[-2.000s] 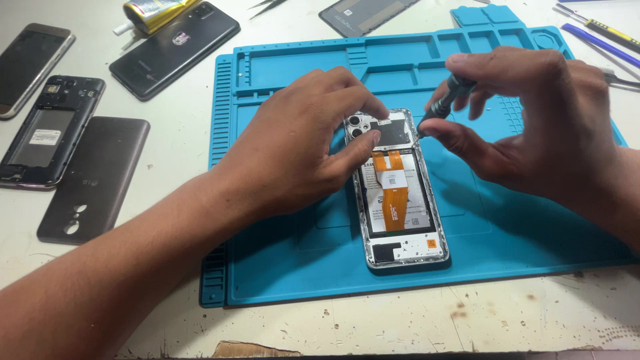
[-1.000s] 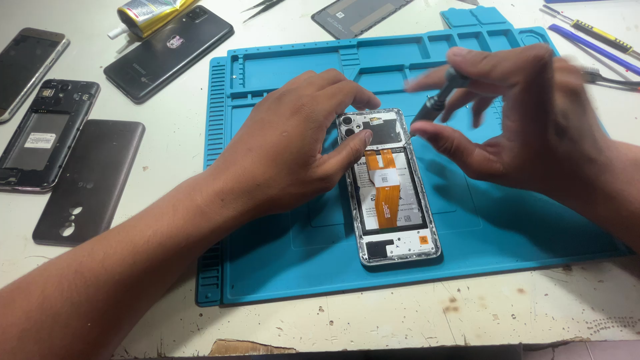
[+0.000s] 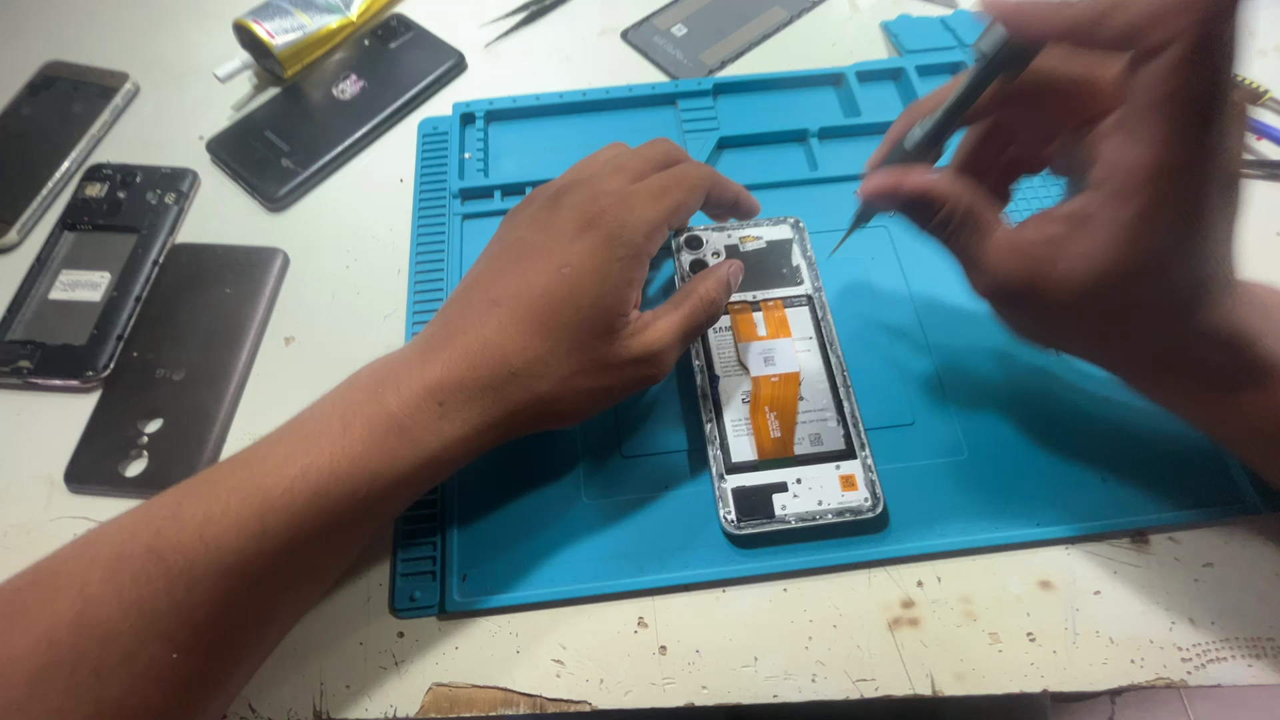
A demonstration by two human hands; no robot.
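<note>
A smartphone with its back cover off (image 3: 800, 495) lies on a blue silicone repair mat (image 3: 620, 560), its camera lenses at the far end. Orange flex cables (image 3: 773, 405) run over its battery (image 3: 815, 420). My left hand (image 3: 610, 290) rests over the phone's upper left, thumb on the part beside the lenses and fingers at the top edge; it steadies the phone. Held in my right hand (image 3: 1060, 180) is a thin precision screwdriver (image 3: 925, 125), its tip pointing down and left, above the mat to the right of the phone and apart from it. This hand is partly blurred.
Left of the mat lie a dark phone (image 3: 340, 110), a phone without its cover (image 3: 95, 270), another phone (image 3: 55, 140) and a brown back cover (image 3: 180, 370). A yellow tube (image 3: 300, 35), tweezers (image 3: 525, 15) and a grey back cover (image 3: 715, 30) lie along the far side.
My right hand has lifted the screwdriver from the phone's upper right edge and moved it up and to the right. My left hand stays on the phone.
</note>
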